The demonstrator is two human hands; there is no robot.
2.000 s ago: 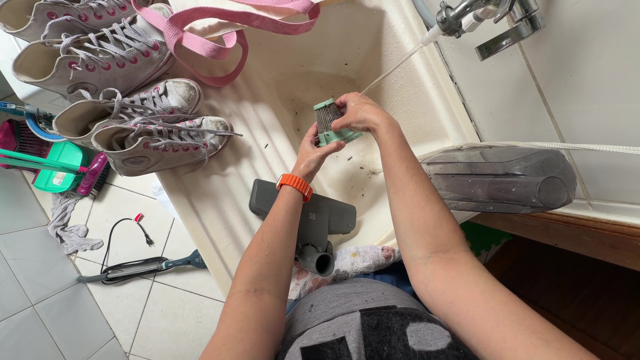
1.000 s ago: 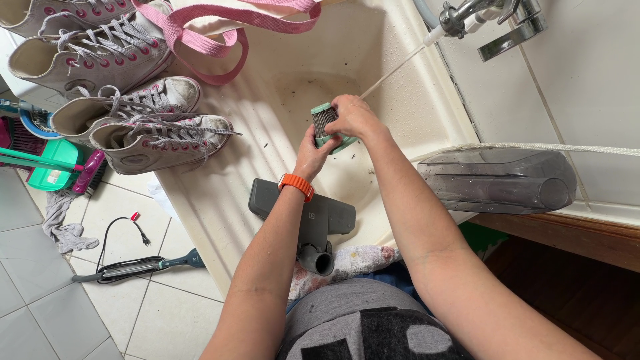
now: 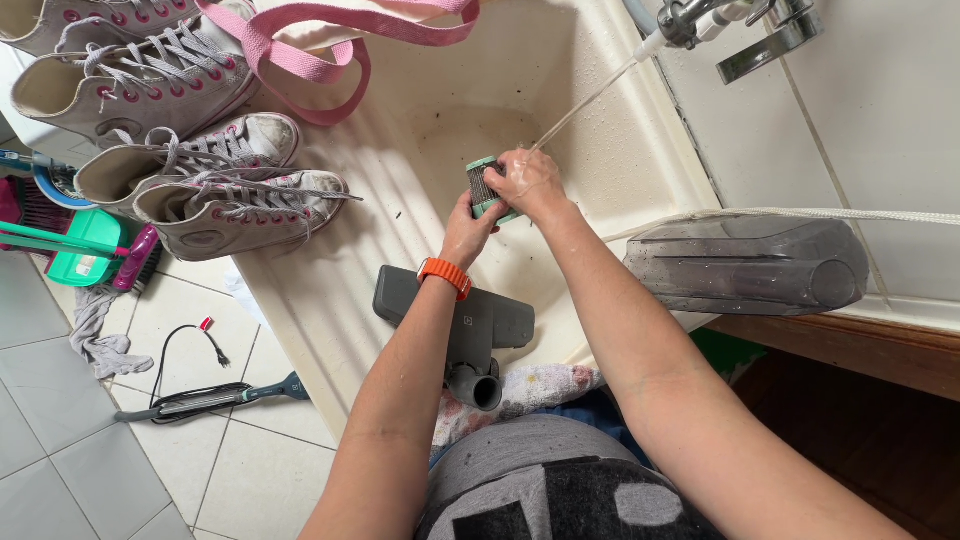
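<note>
Over the basin of a cream laundry sink (image 3: 630, 180), my left hand (image 3: 471, 229) grips the lower end of a pleated vacuum filter with pale green end rims (image 3: 481, 180). My right hand (image 3: 529, 180) is around its other side, fingers on the pleats. A thin water stream (image 3: 581, 106) from the tap (image 3: 686, 26) falls onto the back of my right hand. The grey vacuum floor head (image 3: 469, 315) lies on the sink below my left wrist, partly hidden by that forearm. To the right of my right forearm lies a clear smoky plastic dust container (image 3: 742, 266), wet with drops.
Pairs of high-top sneakers (image 3: 247, 210) and a pink strap (image 3: 315, 67) occupy the ribbed left side. A patterned cloth (image 3: 544, 390) hangs at the front edge. On the floor are a vacuum handle with cord (image 3: 217, 397), a green dustpan (image 3: 88, 244) and a grey rag (image 3: 105, 341).
My right hand has shifted slightly on the filter, and the water stream now lands on it. Both hands still hold the filter over the basin.
</note>
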